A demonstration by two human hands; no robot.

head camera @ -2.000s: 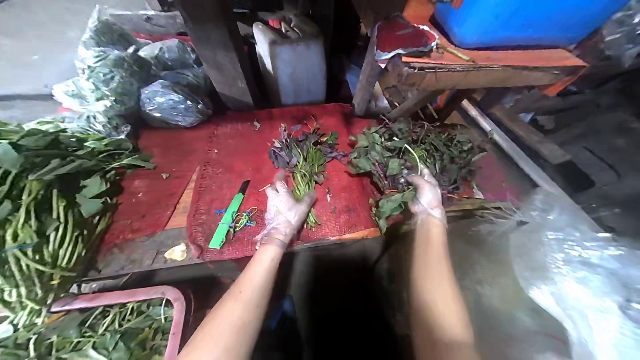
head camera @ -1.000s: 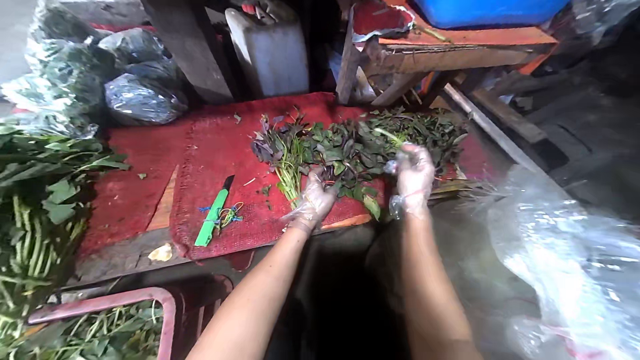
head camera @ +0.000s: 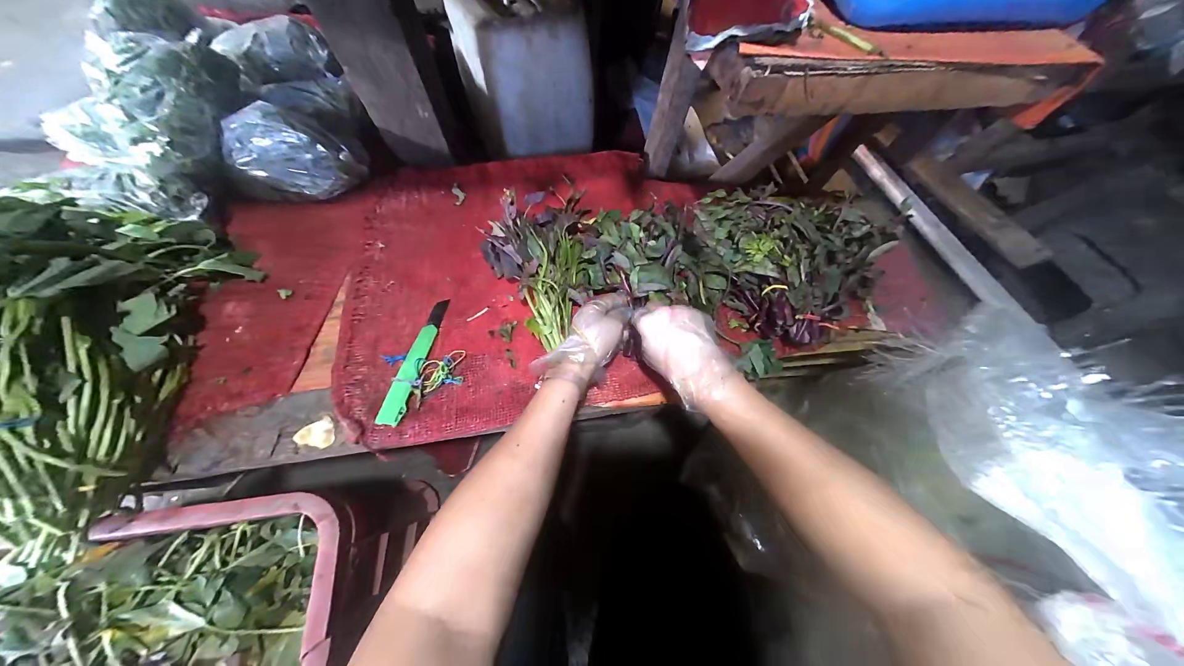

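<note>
My left hand (head camera: 595, 339) and my right hand (head camera: 680, 350), both in clear plastic gloves, meet at the near end of a bunch of dark leafy greens (head camera: 638, 252). Their fingers are closed around its stems. Just left of it lies a bunch with purplish leaves and pale green stems (head camera: 553, 282). To the right is a heap of dark greens (head camera: 795, 245), with bundled purple stems facing me. A green utility knife (head camera: 408, 375) with a dark blade rests on the red mesh cloth (head camera: 462, 398), next to some coloured ties (head camera: 438, 373).
Long-stemmed greens (head camera: 74, 370) pile up at the left, behind a pink plastic crate (head camera: 324, 555) of leaves. Bagged greens (head camera: 153, 111) stand back left. A plastic jug (head camera: 536, 83) and a wooden stand (head camera: 869, 88) are behind the cloth. Clear plastic sheeting (head camera: 1045, 462) hangs at right.
My right hand has moved left and come together with my left hand at the middle bunch. The left hand has left the purplish bunch, where it was two seconds ago.
</note>
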